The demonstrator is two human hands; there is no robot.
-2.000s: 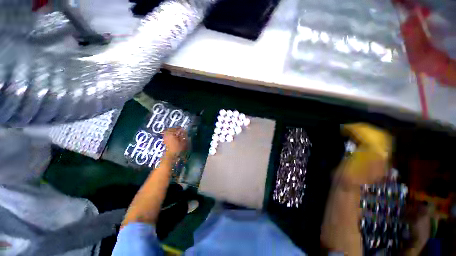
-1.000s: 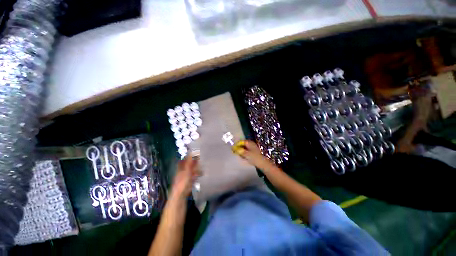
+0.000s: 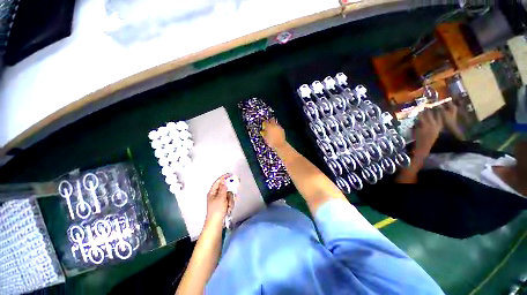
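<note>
My left hand (image 3: 217, 199) holds a bright metal fitting (image 3: 232, 184) over the lower part of the pale work board (image 3: 222, 144). Its round head faces up. White round caps (image 3: 171, 151) stand in close rows on the board's left side. My right hand (image 3: 274, 135) is over the narrow strip of small metal hardware (image 3: 269, 166), fingers touching the heap, with a yellow spot at the fingertips. Whether the fingers grip a piece is too small to tell.
Ring-shaped chrome fittings (image 3: 358, 135) lie in rows on a black tray at right. Ring-and-stem fittings (image 3: 95, 216) lie in clear packing at left. A neighbouring person's hands (image 3: 430, 127) work at an orange fixture (image 3: 399, 75). A white bench (image 3: 144, 52) runs across the back.
My right hand has moved from above the board to the hardware strip. My left hand now holds a fitting over the lower board. The view has shifted right.
</note>
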